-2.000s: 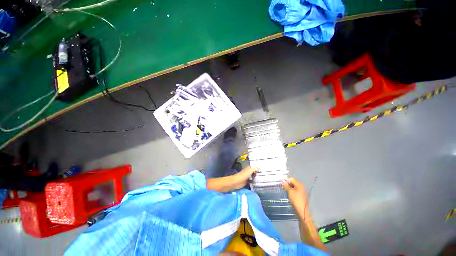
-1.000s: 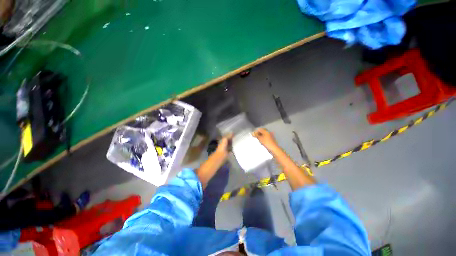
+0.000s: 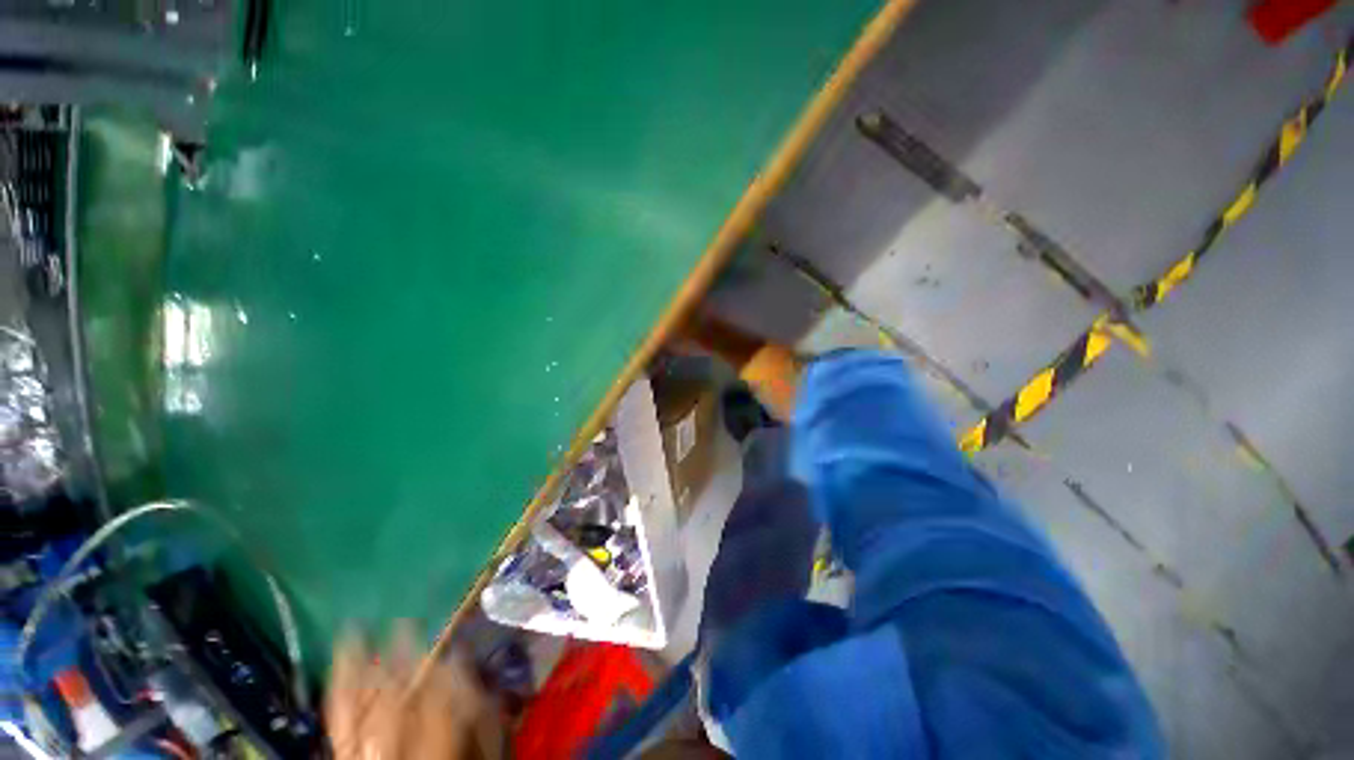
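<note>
My left hand (image 3: 394,705) is blurred at the bottom of the view, over the front edge of the green-matted bench (image 3: 401,297); nothing shows clearly in it. My right hand (image 3: 735,349) is at the bench's wooden edge, over the floor, its fingers dark and partly hidden. Whether it holds anything cannot be told. The white scrap box (image 3: 665,512), full of crumpled plastic and wipes, is partly under the bench edge, between my hands. The white stack is not visible.
A black box (image 3: 223,653) with a looping pale hose (image 3: 245,542) is on the bench at lower left. A cardboard box (image 3: 691,438) is beside the scrap box. A red stool (image 3: 579,701) is below. Yellow-black tape (image 3: 1039,394) crosses the floor at right.
The view has turned and moved over the bench. My hands have separated: the left is over the bench edge, the right beside it farther up. The white stack between them is no longer visible.
</note>
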